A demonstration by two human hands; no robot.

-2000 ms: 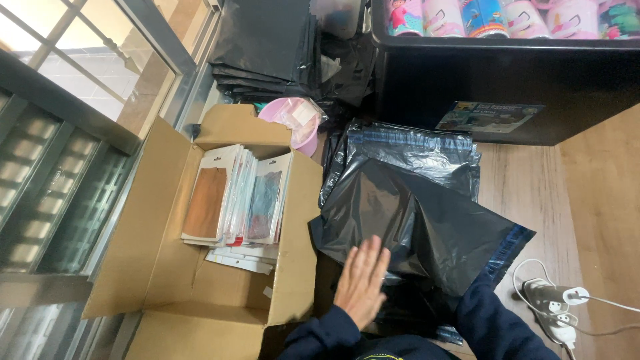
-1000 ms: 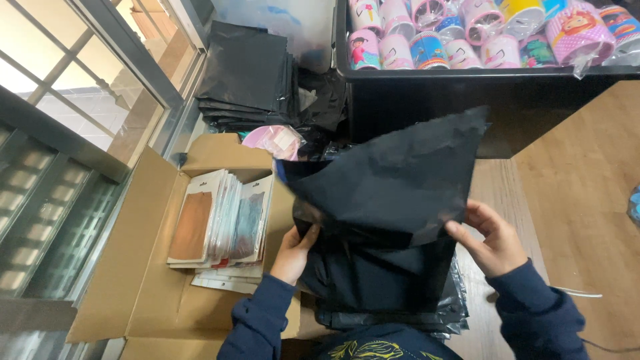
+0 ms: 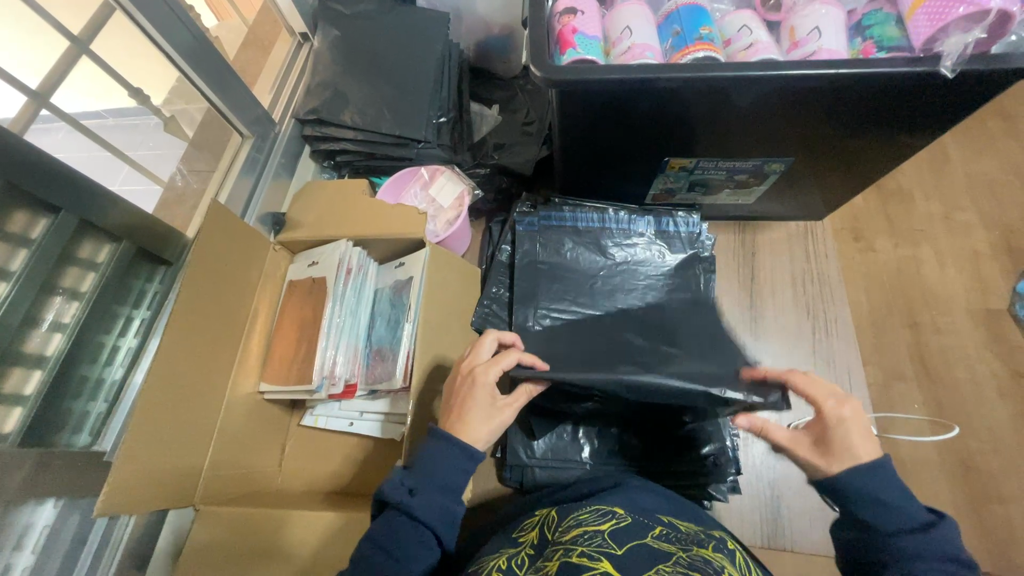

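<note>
A black plastic mailing bag (image 3: 640, 348) is stretched between my two hands, just above a pile of similar bags. My left hand (image 3: 490, 388) pinches its near left corner between thumb and fingers. At the right end of the same edge, my right hand (image 3: 816, 420) grips the other corner. Beneath lies the pile of glossy black bags (image 3: 608, 240), its far end showing a bluish adhesive strip. Left of the pile, an open cardboard box (image 3: 240, 400) holds many flat packets (image 3: 344, 320) in clear wrapping, with hang-hole cards.
Beyond the box stands a pink bucket (image 3: 456, 236) with a wrapped item inside. Another stack of black bags (image 3: 376, 72) lies behind it. A large black bin (image 3: 624, 136) filled with printed mugs (image 3: 632, 32) stands at the back right. A white cable (image 3: 920, 432) runs at right.
One second ago the bag was raised and spread upright; now it is lower and flatter over the pile. Two seconds ago one hand lay on a bag there.
</note>
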